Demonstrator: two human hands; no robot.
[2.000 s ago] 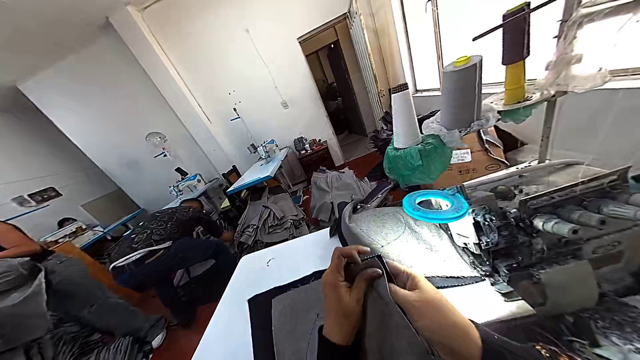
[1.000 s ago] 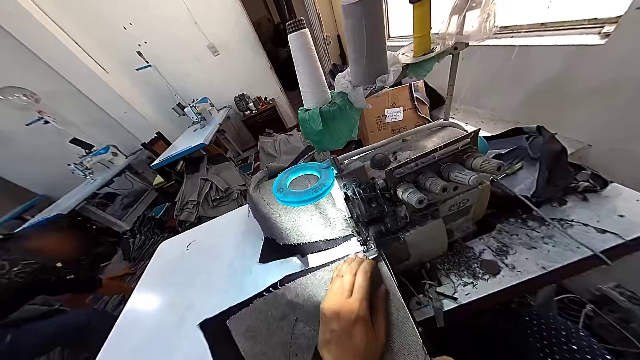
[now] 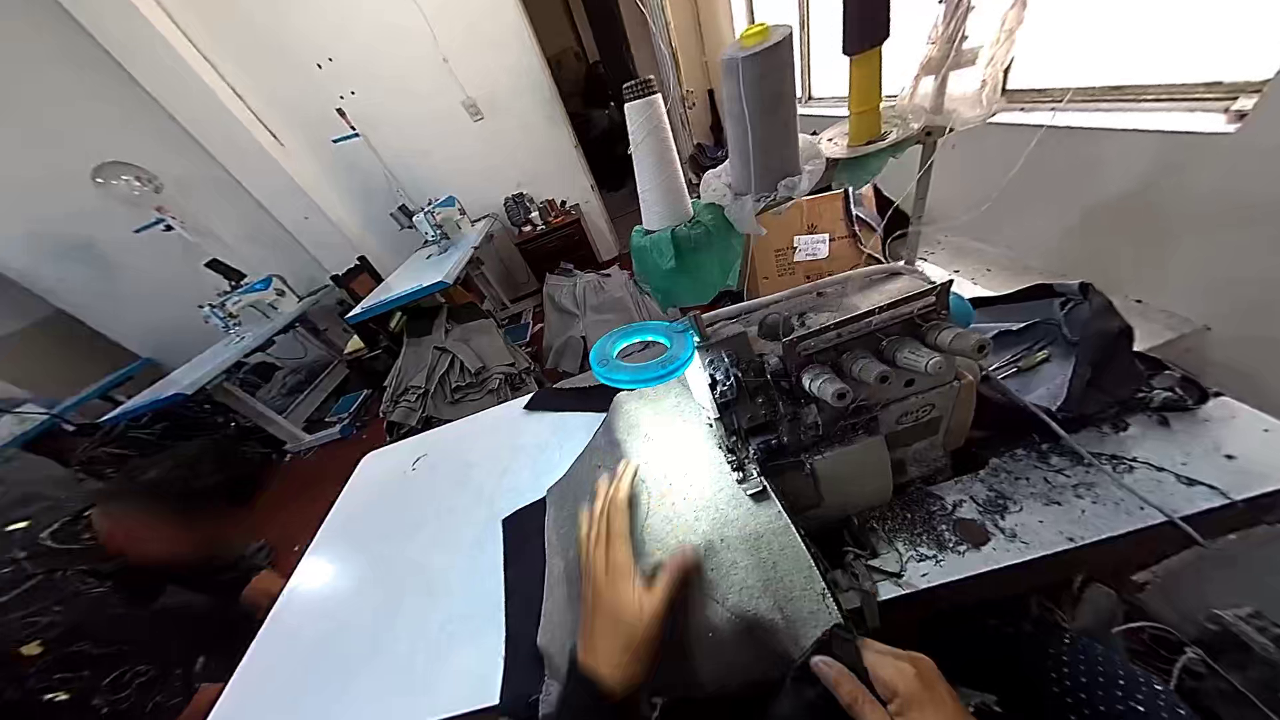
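A grey fabric panel (image 3: 690,500) lies over the white table beside the overlock sewing machine (image 3: 850,380), its right edge running along the machine's presser foot area. My left hand (image 3: 625,585) rests flat on this panel with the fingers spread, somewhat blurred. Near the bottom, my right hand (image 3: 890,680) grips the panel's near corner between thumb and fingers. Under the panel's left side shows a dark fabric piece (image 3: 522,600). A blue ring-shaped lamp (image 3: 643,353) sits at the machine's left end, and bright light falls on the cloth there.
Thread cones (image 3: 655,160) stand behind the machine near a cardboard box (image 3: 800,240). Dark lint and cloth (image 3: 1060,345) lie on the table's right side. Another person (image 3: 180,540) is low at the left. Folded grey garments (image 3: 455,370) and other sewing machines (image 3: 245,300) are beyond.
Two seconds ago both hands held cloth together before the machine. A second ago one hand pressed fabric near the presser foot; now my left hand lies spread on the panel, which extends along the machine.
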